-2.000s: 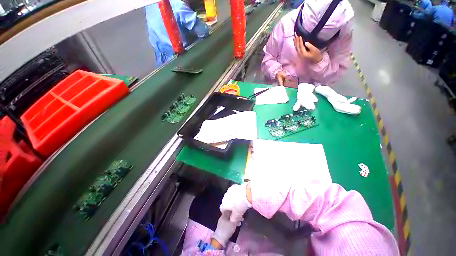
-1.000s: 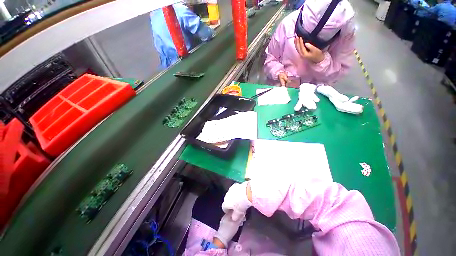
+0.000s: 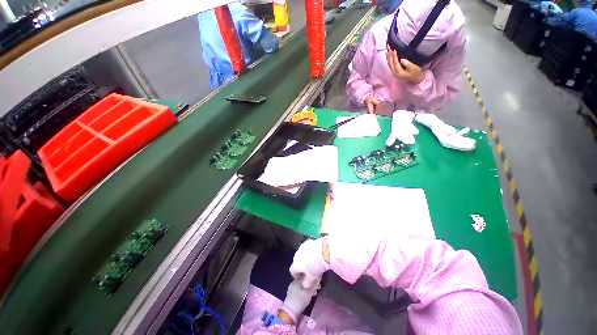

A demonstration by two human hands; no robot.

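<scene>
My left hand [image 3: 299, 301], in a white glove with a blue band at the wrist, is low in the lap. My right hand [image 3: 309, 261], also white-gloved, lies over the left fingers and touches them. The fingers overlap; whether anything is between them is hidden. A green circuit board [image 3: 131, 256] lies on the conveyor belt [image 3: 190, 157] at the left, with a second board [image 3: 233, 150] farther up. Another circuit board [image 3: 383, 162] lies on the green table [image 3: 458, 186].
White paper [image 3: 379, 209] lies on the table's near part. A black tray [image 3: 314, 135] holds papers. Spare white gloves [image 3: 445, 131] lie near a seated person in pink [image 3: 406, 78]. Red divided bins [image 3: 105, 144] stand beyond the belt. Blue cables [image 3: 199, 311] hang below its edge.
The boards on the belt have shifted slightly down and left, towards the near end. My hands stay together in the same place.
</scene>
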